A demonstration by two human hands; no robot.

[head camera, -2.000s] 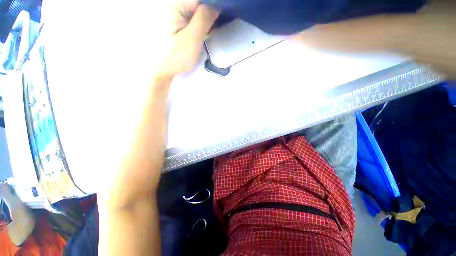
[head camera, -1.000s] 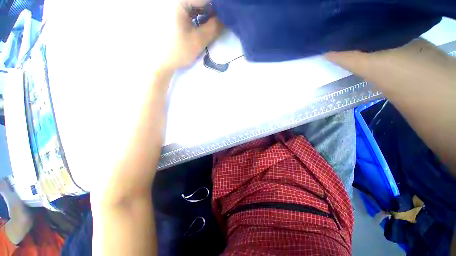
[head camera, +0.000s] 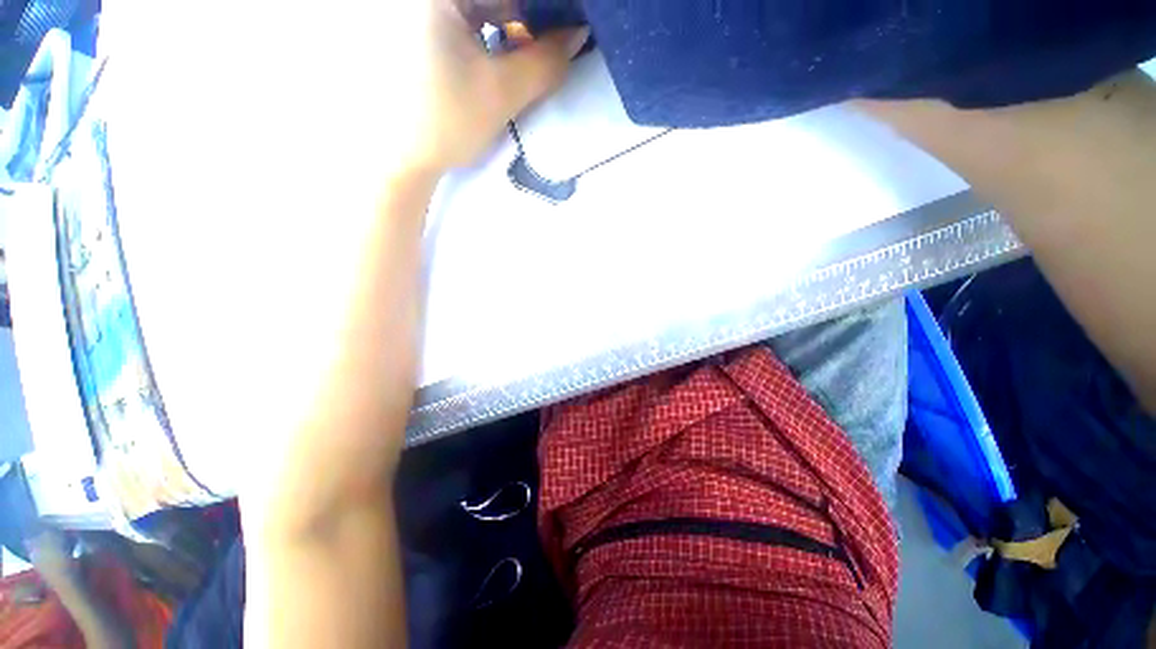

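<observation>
A dark navy garment piece (head camera: 862,57) lies across the top of the view and runs out of the frame. My left hand (head camera: 488,95) is at its left edge, partly washed out by glare, with thumb and fingertips closed on dark cloth. A small shiny metal part (head camera: 494,36) shows beside these fingers. My right hand is mostly hidden by the garment; only the wrist side (head camera: 906,127) shows at its lower edge, so its grip cannot be seen. The pale machine bed (head camera: 596,114) with a thin dark outline shows below the cloth.
A ruler tape (head camera: 710,330) runs along the front edge of the white table (head camera: 609,279). Red checked cloth (head camera: 710,494) covers the lap. A blue bin (head camera: 970,393) with dark cloth stands below right. Taped cardboard (head camera: 121,330) is at left; another person's arm shows below it.
Since two seconds ago, the garment covers more of the upper right and my right forearm has swung to a steeper angle. In the last second, the garment's lower left corner has shifted slightly up.
</observation>
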